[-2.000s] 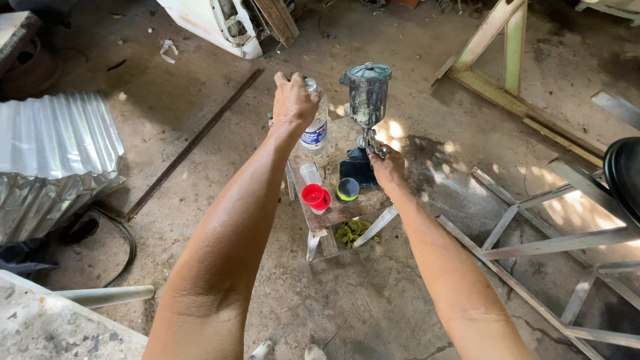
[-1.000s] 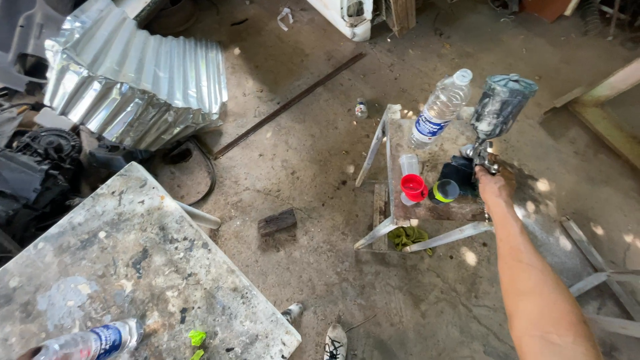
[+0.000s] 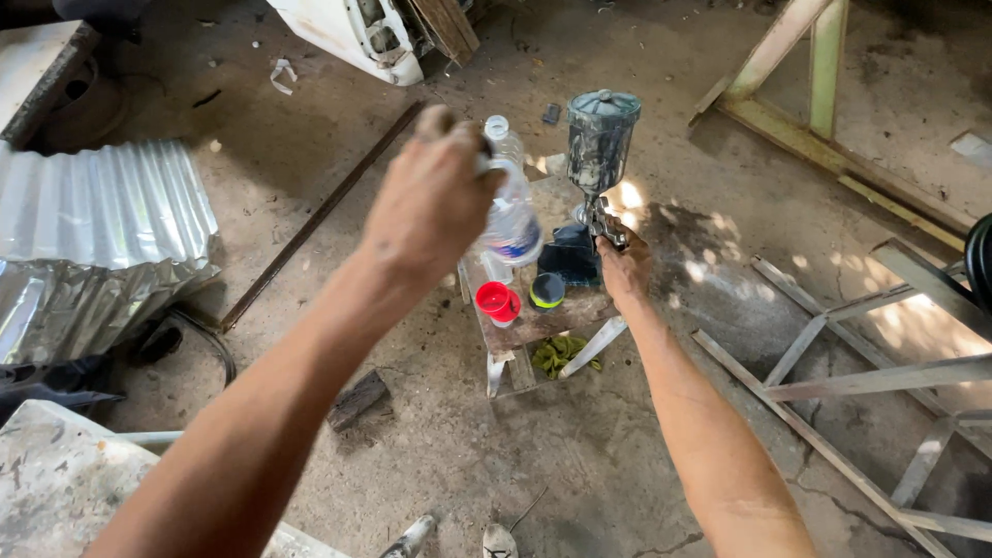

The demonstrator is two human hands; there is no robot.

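My right hand [image 3: 626,263] grips a spray gun [image 3: 601,221] with a paint-stained, lidded cup [image 3: 603,139] on top, held upright above a small wooden stool [image 3: 535,329]. My left hand [image 3: 442,182] is blurred, its fingers curled beside a clear plastic water bottle [image 3: 515,232] with a blue label. Whether it holds this bottle or something small, I cannot tell. An open bottle neck [image 3: 497,125] shows just beyond the fingers. On the stool are a red cup [image 3: 497,302], a dark-topped container with a yellow-green band [image 3: 547,291] and a dark object [image 3: 570,256].
A green cloth [image 3: 554,356] lies beneath the stool. A wooden frame [image 3: 821,395] is on the right, corrugated metal sheeting [image 3: 101,209] on the left. The corner of a paint-stained white table [image 3: 62,465] shows at lower left, a dark block [image 3: 358,399] on the floor.
The left hand, out of view one second ago, is back beside the bottle. The right hand keeps hold of the spray gun. The view has swung left and back.
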